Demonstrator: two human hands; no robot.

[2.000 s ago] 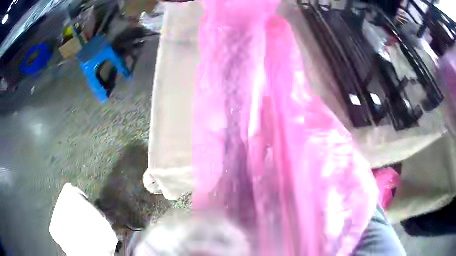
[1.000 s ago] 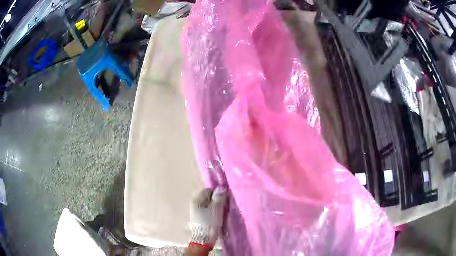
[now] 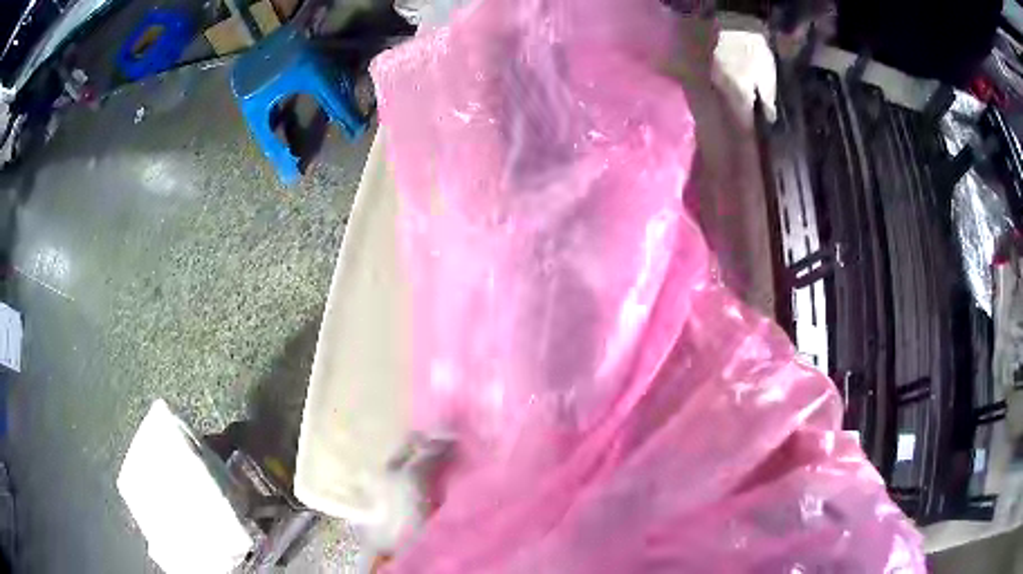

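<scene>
A large pink plastic bag [image 3: 628, 292] fills the middle of the view from top to bottom, over the beige-covered table [image 3: 353, 370]. Darker patches show through its film; I cannot tell their exact shape. My left hand [image 3: 409, 488], in a whitish glove, is blurred at the bag's lower left edge and appears closed on the film. My right hand is not in view. Long black parts [image 3: 869, 280] lie in rows on the right of the table, some with small white labels near their lower ends.
A blue plastic stool [image 3: 292, 95] and a blue ring-like item [image 3: 151, 45] are on the floor at the upper left. A white box-like item [image 3: 185, 493] is at the lower left. Shiny clear film [image 3: 982, 241] lies among the parts. A pale object [image 3: 749, 70] shows beyond the bag.
The pink bag has spread wider and flatter; its open-looking fold is no longer seen. My left hand has shifted left with its edge. The grey shape over the parts is gone.
</scene>
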